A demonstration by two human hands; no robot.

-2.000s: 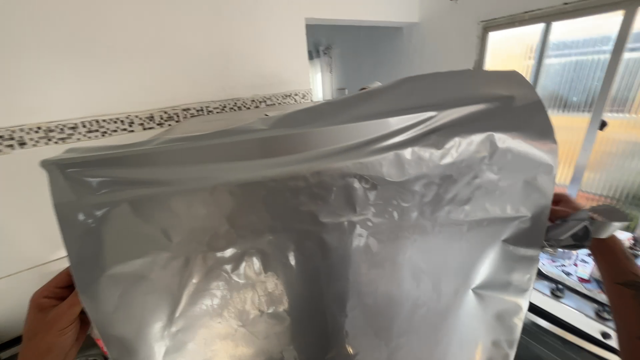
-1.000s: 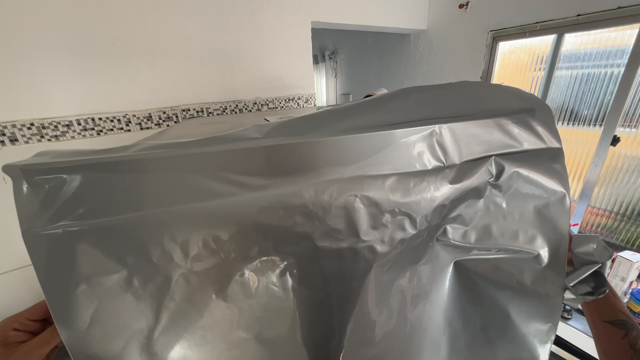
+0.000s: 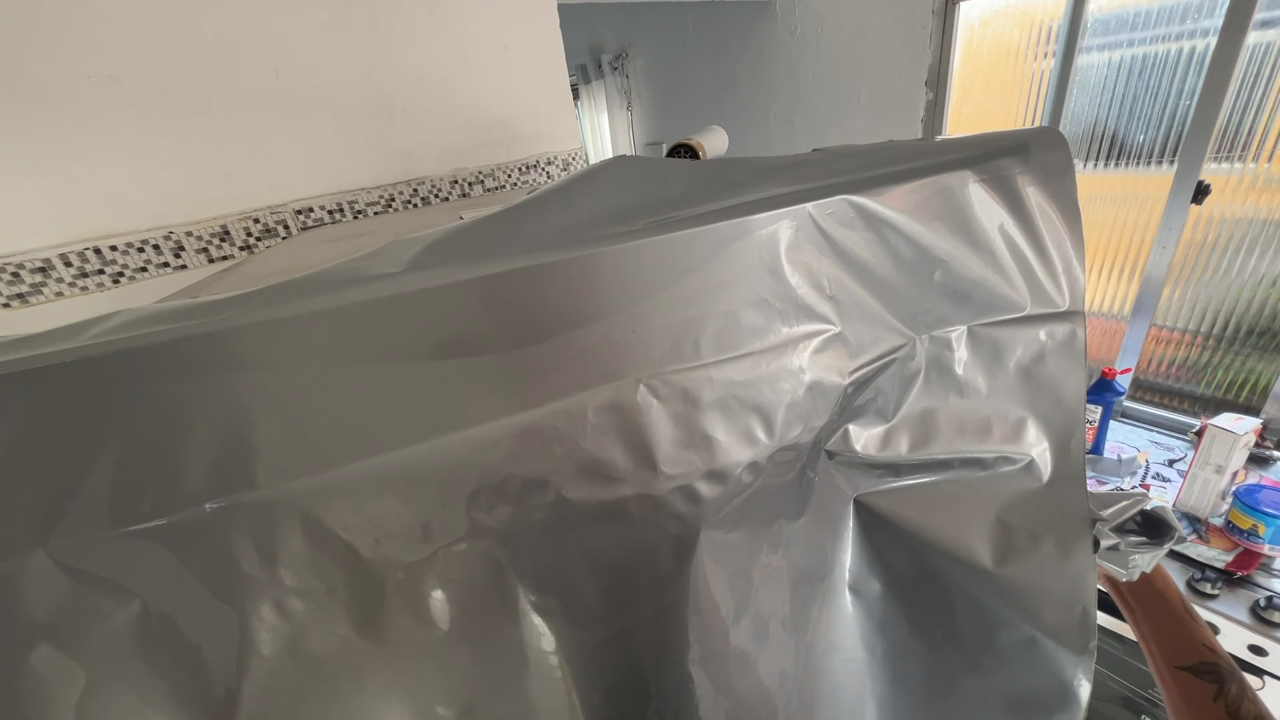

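Observation:
A large silver plastic or foil sheet (image 3: 620, 400), creased and shiny, fills most of the view and runs off the left and bottom edges. At the right, my forearm with a leaf-shaped tattoo reaches up to the sheet's edge. My right hand is hidden behind the sheet and a crumpled silver piece (image 3: 1138, 535) beside it. My left hand is out of the picture.
Behind the sheet at the right are a stove's control knobs (image 3: 1207, 582), a blue bottle with a red cap (image 3: 1104, 412), a white box (image 3: 1216, 465) and a blue tub (image 3: 1254, 515). A ribbed-glass window (image 3: 1150, 200) stands beyond.
The silver sheet has come to fill more of the view, its left edge now past the frame. My left hand, seen at the lower left before, has left the picture.

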